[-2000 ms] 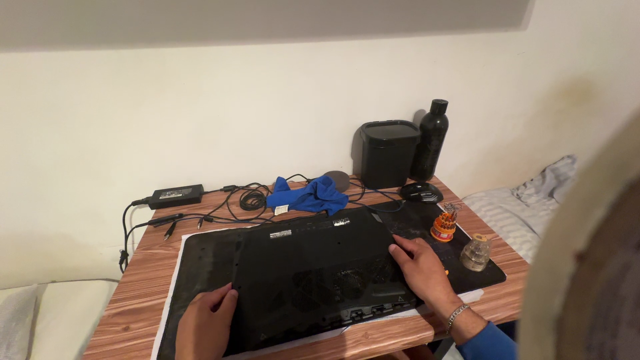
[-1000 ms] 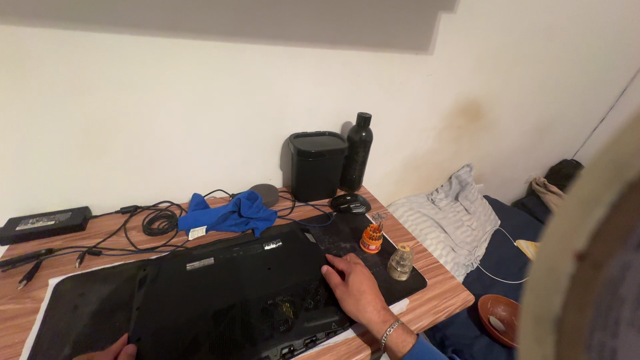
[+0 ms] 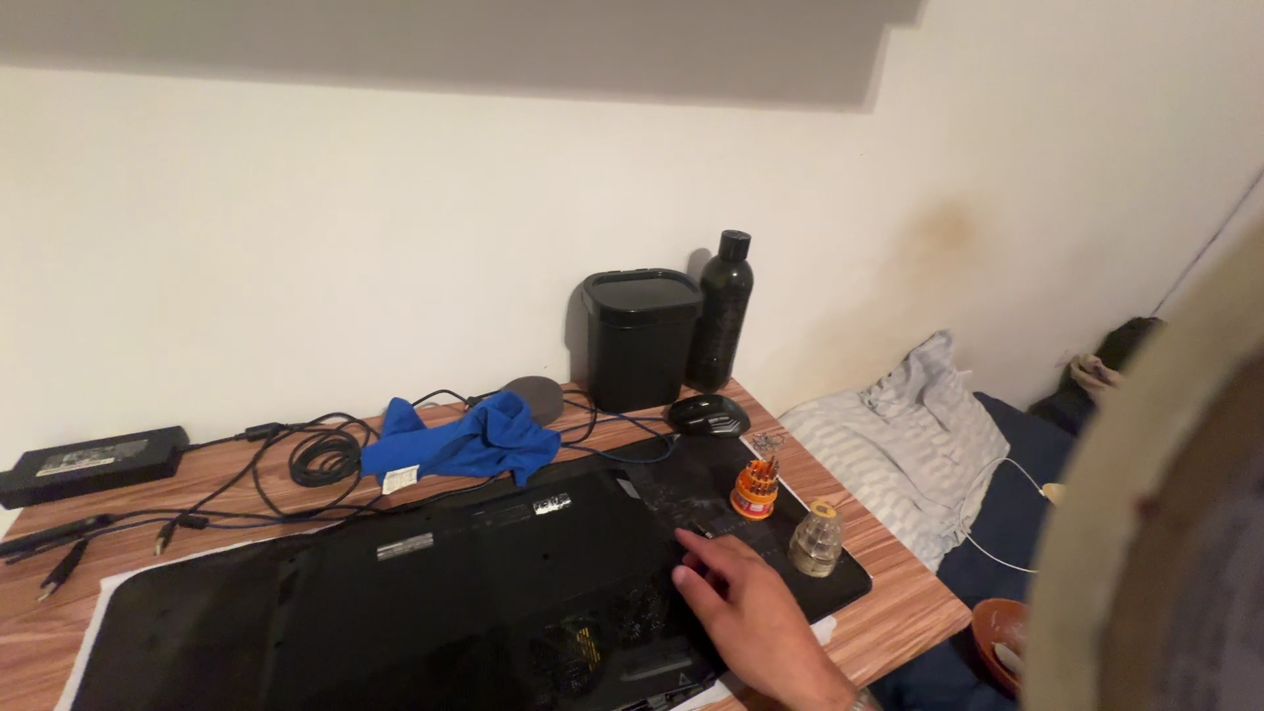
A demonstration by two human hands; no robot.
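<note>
A black laptop lies bottom side up on a black mat on the wood-grain table. My right hand is at the laptop's right edge, thumb and index finger apart; a small dark object lies by the index fingertip, and whether the hand holds it cannot be told. My left hand is out of view. Just right of my right hand stand an orange case of screwdriver bits and its clear ribbed cover. A blue cloth with a white tag lies behind the laptop.
At the back left is a black power adapter with coiled cables. A black container, a black bottle and a mouse stand at the back right. Beyond the table's right edge are a striped pillow and a brown bowl.
My left hand, on the laptop's left side in both earlier frames, is out of view. My right hand remains by the right edge. The view has turned to the right.
</note>
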